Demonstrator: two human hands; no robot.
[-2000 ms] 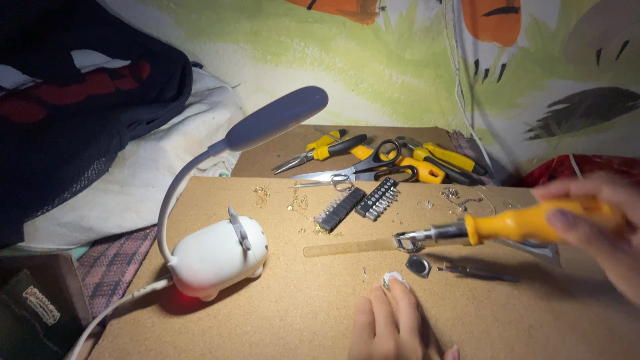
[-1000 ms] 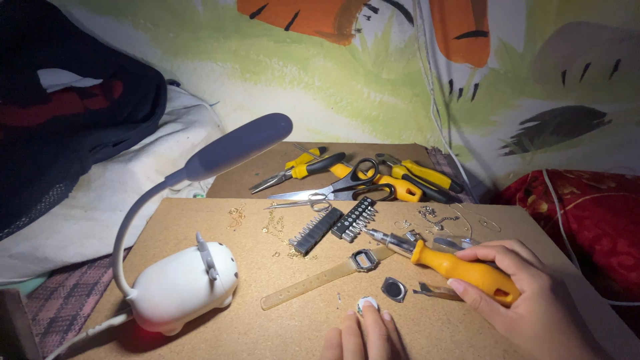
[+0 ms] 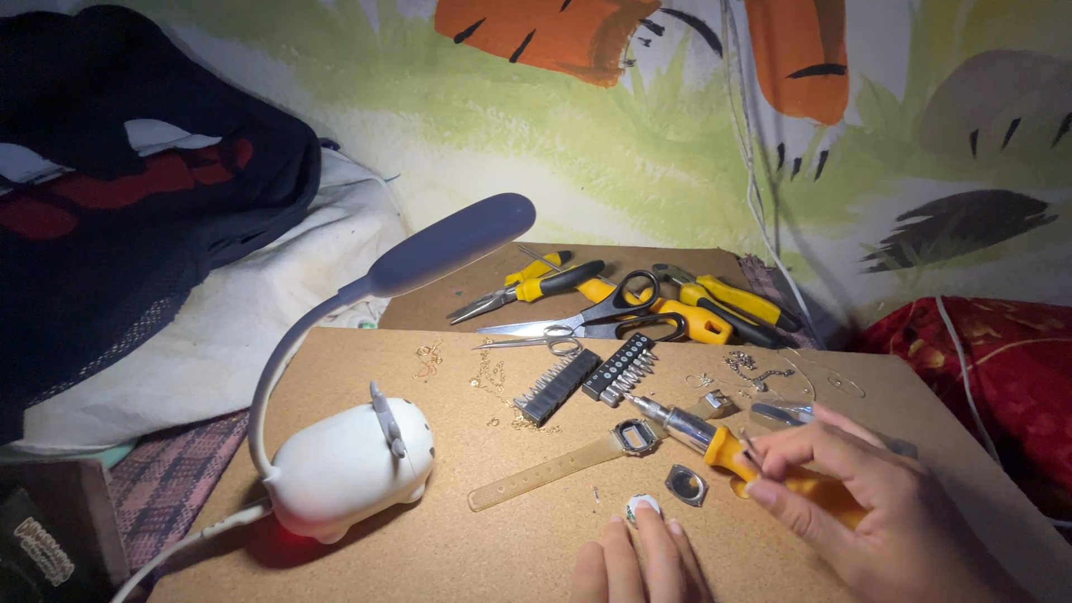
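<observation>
My left hand [image 3: 641, 561] rests on the board with a fingertip on a small round white watch movement [image 3: 643, 507]. My right hand [image 3: 854, 494] pinches thin metal tweezers [image 3: 752, 452] between thumb and fingers, their ends only partly visible. Under that hand a screwdriver with a yellow handle [image 3: 722, 448] lies on the board, its tip near the bit holder. A metal watch case on a translucent strap [image 3: 553, 473] lies left of the screwdriver. The dark case back [image 3: 687, 486] is between the two hands. A tiny part [image 3: 596, 499] lies left of the movement.
A white animal-shaped lamp [image 3: 352, 469] stands left, its head [image 3: 452, 243] over the board. Two bit holders [image 3: 558, 387], scissors [image 3: 586, 316], pliers [image 3: 528, 289] and cutters [image 3: 729, 301] lie behind. Fine chains [image 3: 494, 377] are scattered about. A red cloth [image 3: 988, 377] lies at right.
My right hand held the yellow screwdriver raised, then lowered it. Now the screwdriver lies on the board and that hand holds tweezers. My left hand remains at the white part.
</observation>
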